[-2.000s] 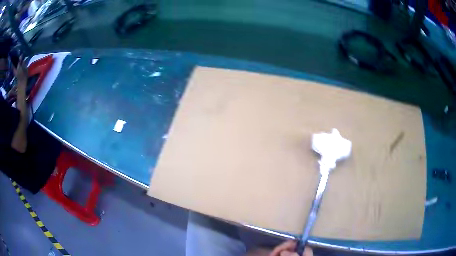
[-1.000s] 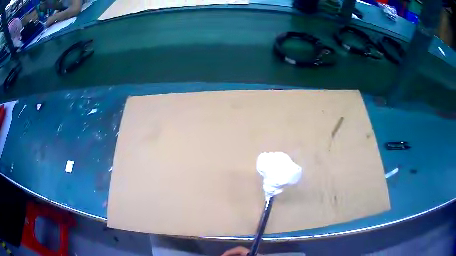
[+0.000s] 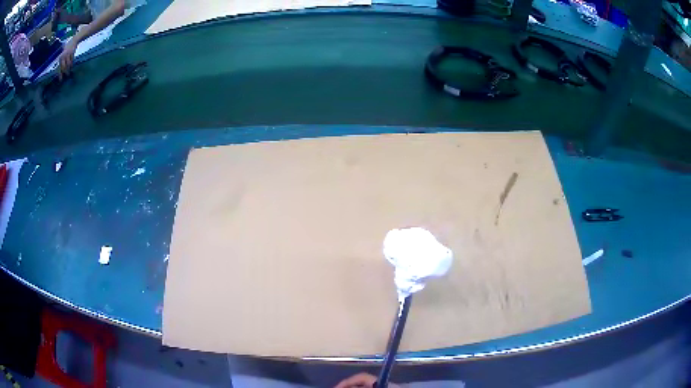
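Note:
A wiping wand with a puffy white cloth head (image 3: 417,258) stands over the right half of the tan cardboard mat (image 3: 288,227). Its slim dark handle (image 3: 396,333) runs down to the bottom edge of the view. One hand (image 3: 358,380) is at the lower end of the handle, closed around it and mostly cut off by the frame edge. From its place just left of the handle I take it as my right hand. My left hand is not in view.
Behind the mat a dark green conveyor belt (image 3: 288,76) carries several black looped assemblies (image 3: 471,73). Small black snips (image 3: 602,215) and a white scrap (image 3: 593,257) lie right of the mat. A person's arm (image 3: 95,29) reaches to the belt at far left. A red stool (image 3: 57,348) stands lower left.
The view has swung right and settled, bringing the mat square in front. The wand stays held over the mat. The other person's arm now reaches down to the belt; the belt loops have shifted slightly right.

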